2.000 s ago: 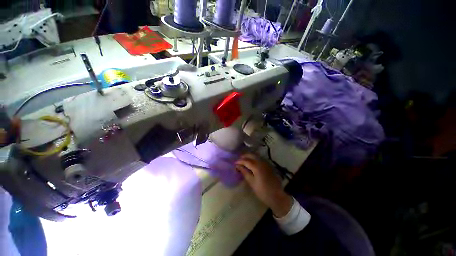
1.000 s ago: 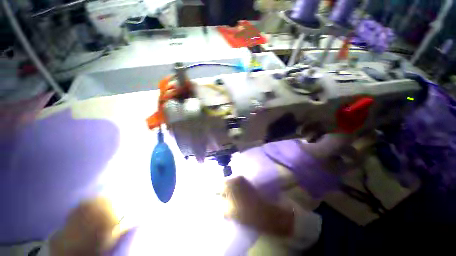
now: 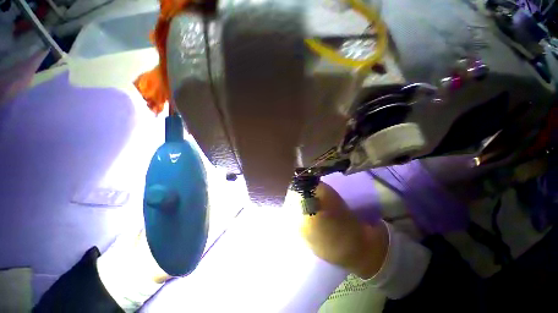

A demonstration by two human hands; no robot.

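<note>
The sewing machine head fills the upper middle, its needle area partly hidden and overexposed. My right hand rests beside the needle area on the glaring cloth; its fingertips are washed out. My left hand is almost wholly hidden behind the blue lamp, with only a bit of skin past the white cuff. Purple cloth lies flat at the left and runs whitish under the lamp. More purple cloth lies right of my right hand.
An orange cloth strip is tied at the head's left side. A yellow ring lies on the head. A pale tension knob juts out above my right hand. Printed ruler marks show at the front edge.
The view has moved closer to the machine head, which looks larger. My right hand moved from the cloth right of the machine to the needle area. My left hand came into view, then behind the lamp.
</note>
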